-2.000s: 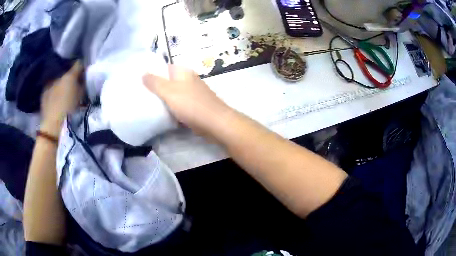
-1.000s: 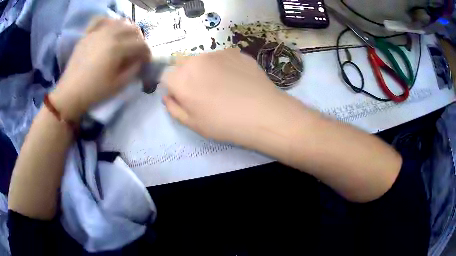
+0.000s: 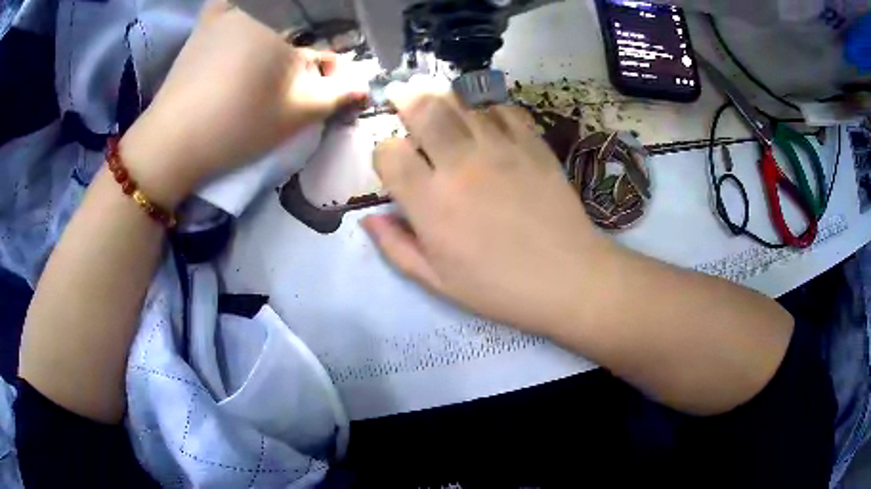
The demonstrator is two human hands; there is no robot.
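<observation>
My left hand (image 3: 244, 91) is at the sewing machine's needle area (image 3: 406, 81), its fingertips pinching the edge of pale fabric (image 3: 258, 177). My right hand (image 3: 468, 172) is just right of it, fingers bent, fingertips under the machine head in bright glare. Whether it holds cloth cannot be told. The light blue-grey quilted garment (image 3: 239, 411) hangs over the table's front edge below my left forearm. More of it lies at the left. A dark rounded piece (image 3: 201, 229) sits under my left wrist.
A round dish of brownish metal slivers (image 3: 609, 180) stands right of my right hand. A lit smartphone (image 3: 649, 48) lies behind it. Red and green handled shears (image 3: 788, 181) and black-looped snips (image 3: 732, 202) lie at the right. A printed ruler (image 3: 430, 349) runs along the front edge.
Both hands have moved up to the needle area, and the machine head now shows more. The pale cloth that was bunched between the hands is now mostly behind and below my left hand.
</observation>
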